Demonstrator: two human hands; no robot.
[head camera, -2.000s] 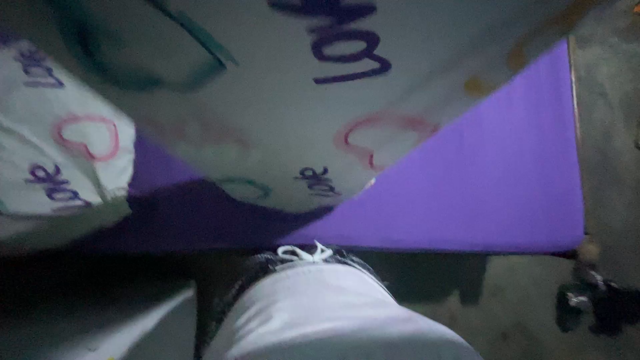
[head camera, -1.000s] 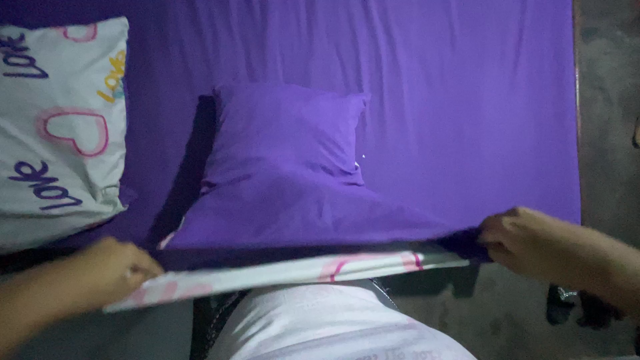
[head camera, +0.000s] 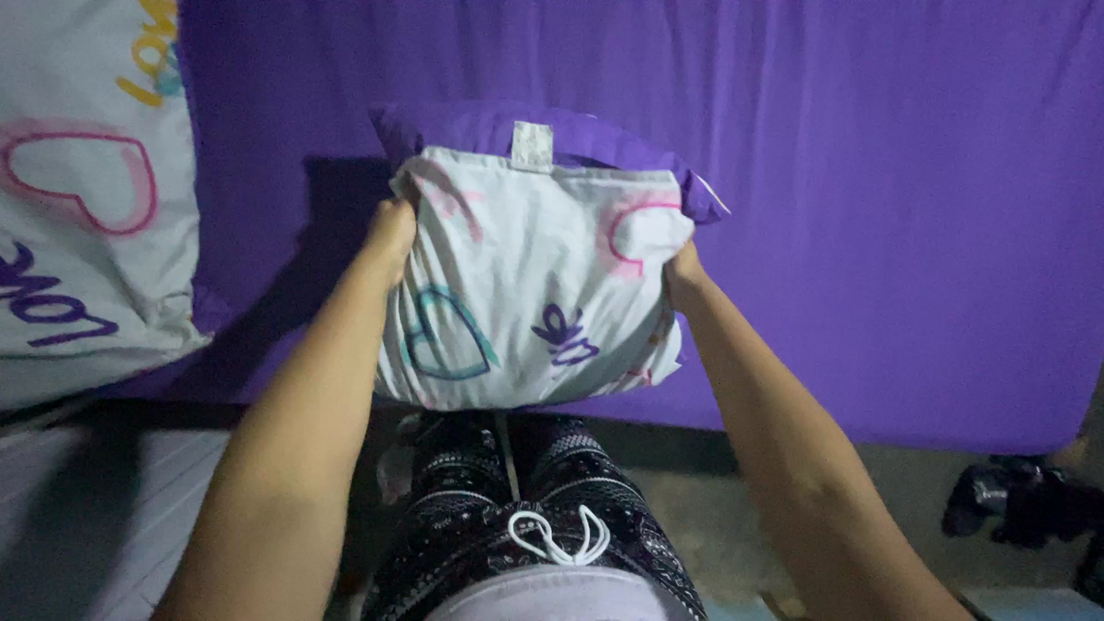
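Observation:
A pillow with a purple side is partly inside a white pillowcase printed with hearts and lettering. My left hand grips the case's left edge near its opening, and my right hand grips the right edge; the fingers of both are mostly hidden by the cloth. A pale fabric tag stands at the opening's rim. The pillow's purple upper end and corners stick out beyond the rim. All of this is at the near edge of a bed with a purple sheet.
Another pillow in a white printed case lies on the bed at the left. Dark objects are on the floor at the lower right. A pale ridged surface is at the lower left, beside my legs in patterned trousers.
One second ago my hands were wide apart, stretching cloth along the bed's near edge below the purple pillow. Now they are closer together and farther forward, and white printed cloth covers most of that pillow.

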